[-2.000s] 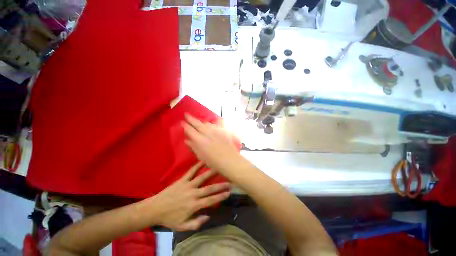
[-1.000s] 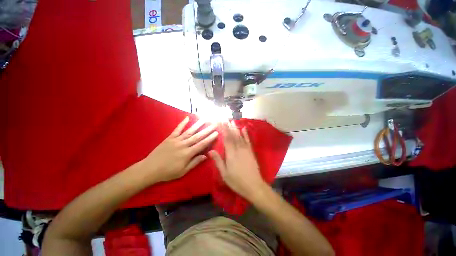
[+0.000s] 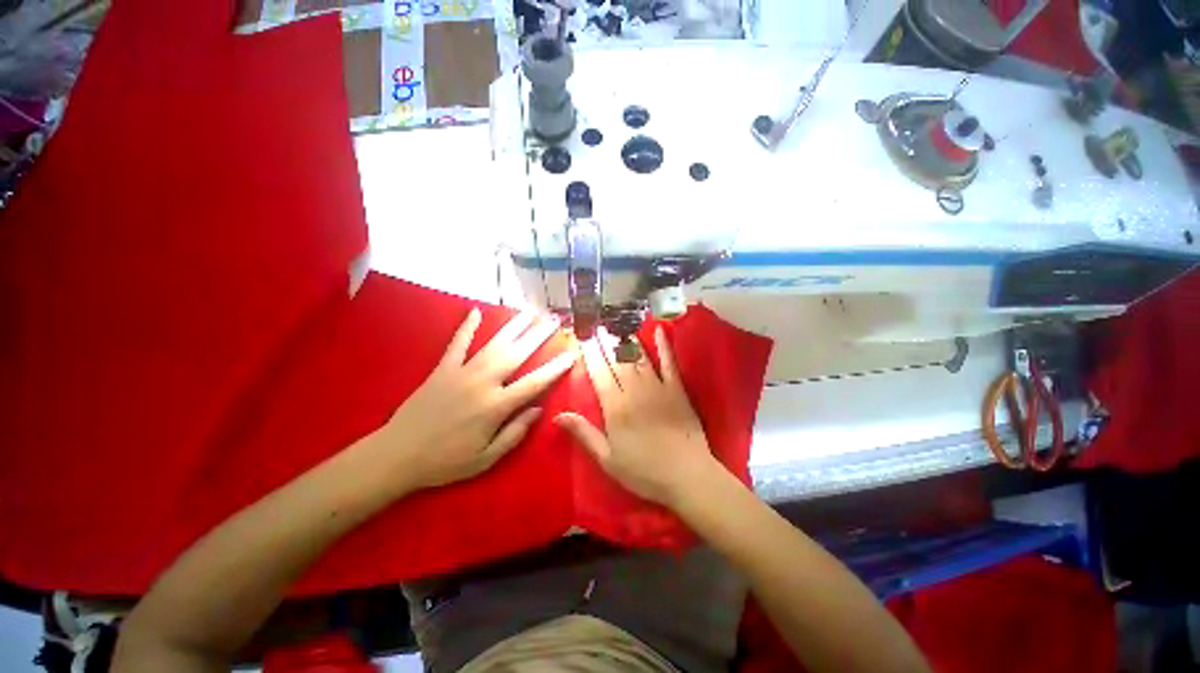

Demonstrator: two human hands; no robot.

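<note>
A large red garment panel point(image 3: 184, 316) lies flat left of the needle and reaches under the machine's front end. A smaller red piece point(image 3: 732, 381) lies at and right of the needle. My left hand point(image 3: 467, 401) lies flat on the red cloth, fingers spread, just left of the needle area. My right hand point(image 3: 645, 427) presses on the red cloth just right of it, fingertips by the presser area. The white sewing machine point(image 3: 816, 197) stands above the cloth. The lamp glow and my fingers hide the needle and foot.
Orange-handled scissors point(image 3: 1024, 418) hang at the right of the machine. Cardboard with printed tape point(image 3: 448, 66) is behind the table's left part. A red heap point(image 3: 1013, 618) lies below the table at right, by blue plastic point(image 3: 941, 559). A bobbin fitting with red thread point(image 3: 950, 134) is on the head.
Both hands moved from the panel's lower right side to the needle, and the red cloth now extends right of it. In the last second the hands have barely moved on the cloth; the view has tilted slightly.
</note>
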